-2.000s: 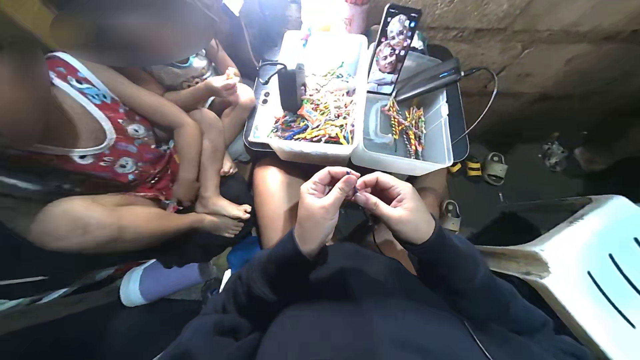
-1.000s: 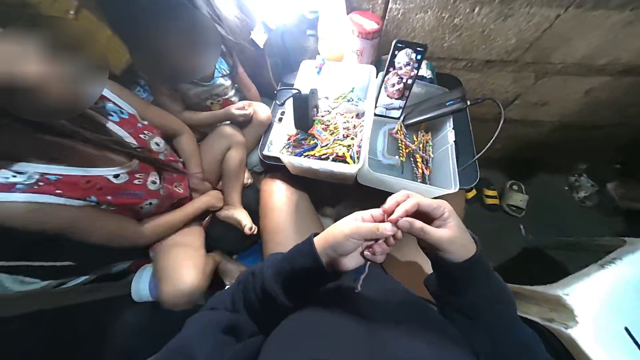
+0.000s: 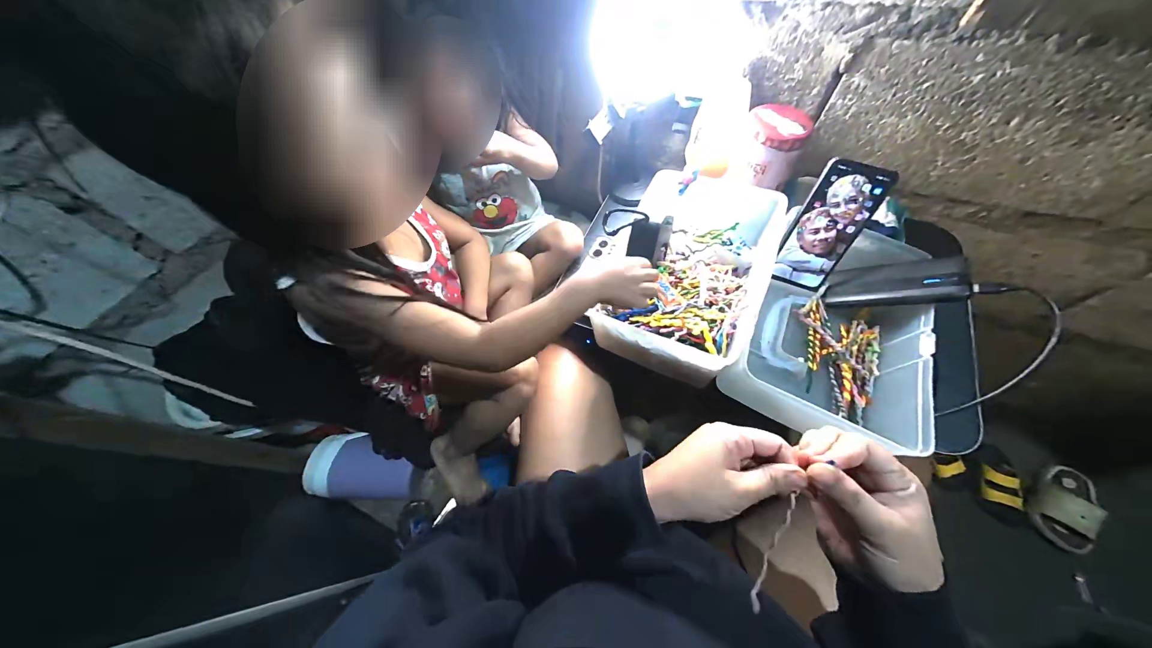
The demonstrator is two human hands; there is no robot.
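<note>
My left hand (image 3: 733, 475) pinches a thin twisted strand of yarn (image 3: 776, 549) between thumb and forefinger, and its loose end hangs below. My right hand (image 3: 868, 504) meets it fingertip to fingertip, gripping the same strand; the part between the fingers is mostly hidden. Beyond my hands is a clear plastic container (image 3: 823, 423) with a small bundle of twisted colored cords (image 3: 846, 355). To its left, a whitish plastic container (image 3: 652, 353) holds many short multicolored cords (image 3: 688, 306). Another person's hand (image 3: 625, 282) is over that container's left side.
A smartphone (image 3: 837, 220) leans upright by a black power bank (image 3: 900, 281) with a cable (image 3: 1048, 360). Behind are a red-lidded jar (image 3: 778, 144) and a bright lamp. Two people sit at the left. Sandals (image 3: 1066, 508) lie on the floor at the right, below a rough block wall (image 3: 990, 117).
One person at the left has extended an arm to the container of colored cords. My hands stay together at the strand, whose hanging end now shows more plainly. The view has swung left.
</note>
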